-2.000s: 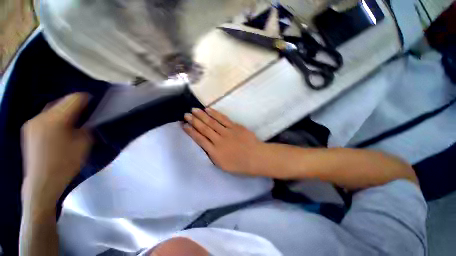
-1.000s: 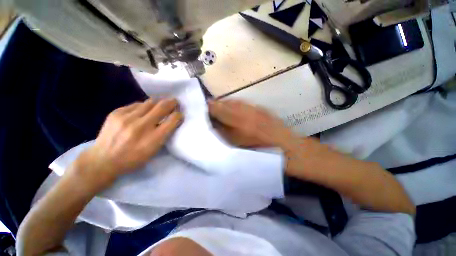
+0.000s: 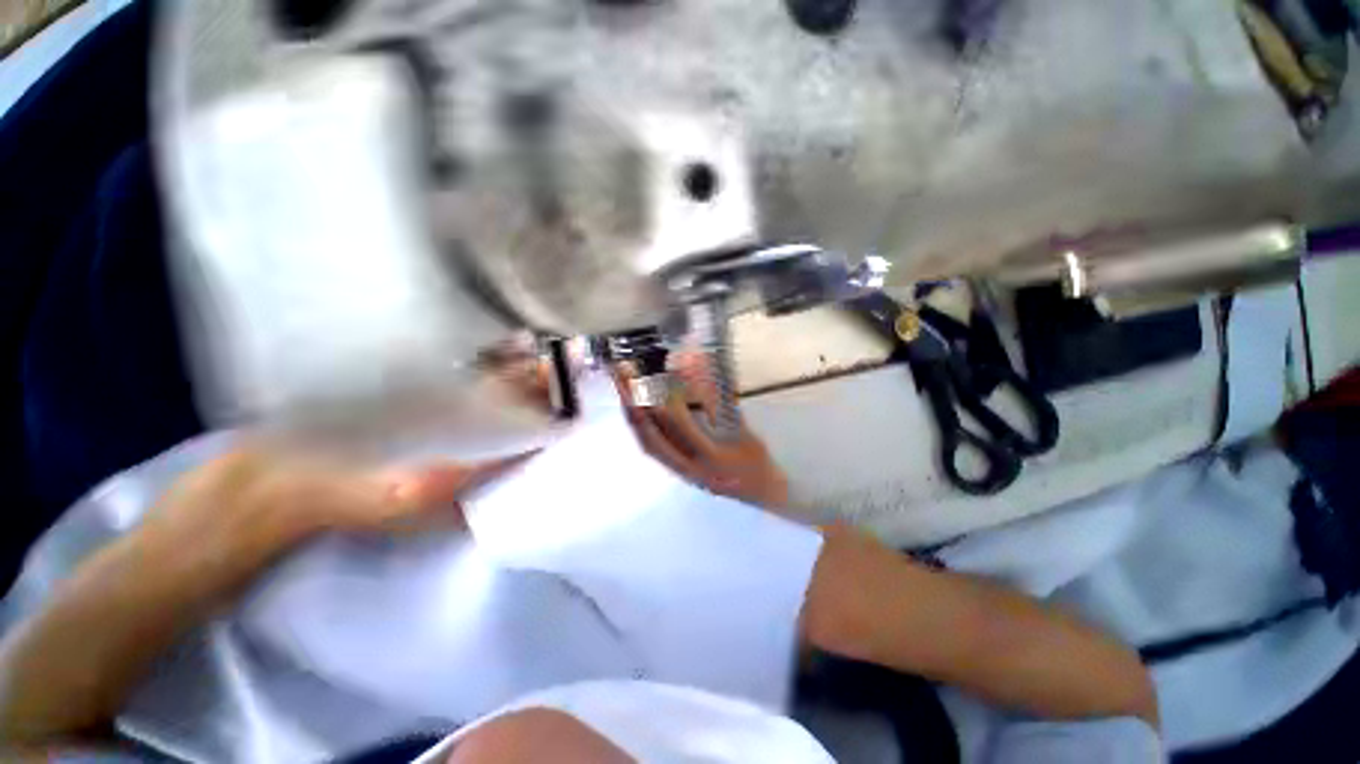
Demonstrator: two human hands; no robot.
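Observation:
The white fabric panel (image 3: pixel 656 575) lies over my lap and runs up to the needle area under the sewing machine head (image 3: pixel 597 164). My left hand (image 3: pixel 403 485) is at the panel's left edge, blurred, its fingers mostly hidden behind the machine head. My right hand (image 3: pixel 716 440) lies at the panel's right edge beside the presser foot (image 3: pixel 644 388), fingertips partly behind metal parts. The navy fabric panel (image 3: pixel 97 329) hangs at the far left. The contact of the fingers with the cloth is not clearly visible.
Fabric shears (image 3: pixel 977 403) lie on the machine table (image 3: pixel 850 448) right of my right hand. A smartphone (image 3: pixel 1119 343) lies beyond them, partly hidden by the machine. Sewn white and navy pieces (image 3: pixel 1238 552) drape at the right.
The view has moved closer over the machine head, which now covers much of the picture. Since one second ago, both hands have moved up to the needle area with the white panel between them.

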